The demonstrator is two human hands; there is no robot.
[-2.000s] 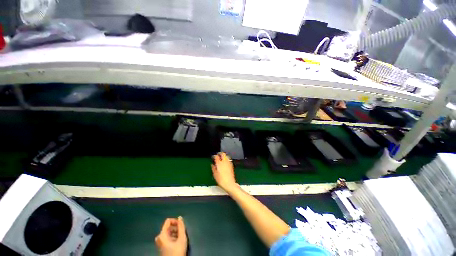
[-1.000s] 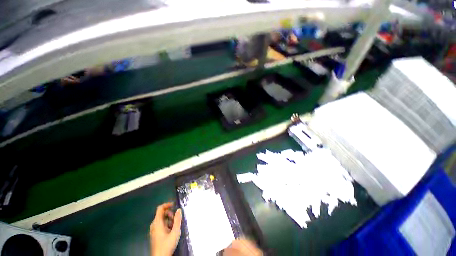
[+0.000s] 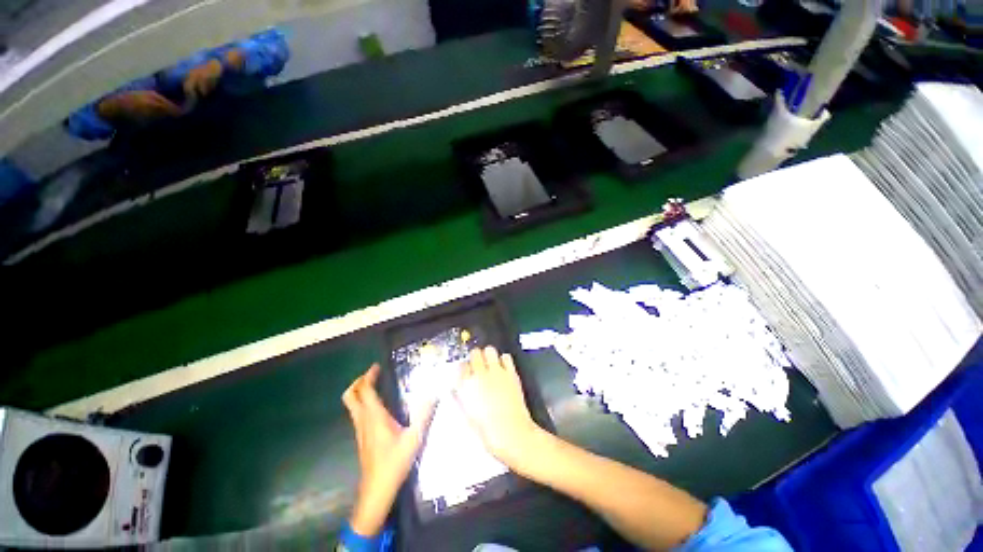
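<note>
An opened device chassis lies on the dark green bench in a black holding tray. Its lower area is glaring white and its speckled main circuit board with yellow bits is at the top. My left hand is at the tray's left edge, fingers apart, thumb reaching over the chassis. My right hand lies over the chassis's upper right part, fingers pointing up at the board's lower edge. I see nothing held in either hand. The glare hides any detail under the fingertips.
A heap of white release liners lies right of the tray, with waiting packs behind it. White stacks and a blue bin are at right. A silver box is at left. Trays sit on the conveyor beyond the rail. Another person's hands are across.
The view has shifted since the frame before. My right hand has moved from the chassis's lower end up to its upper part. Another person's hands now show at upper left.
</note>
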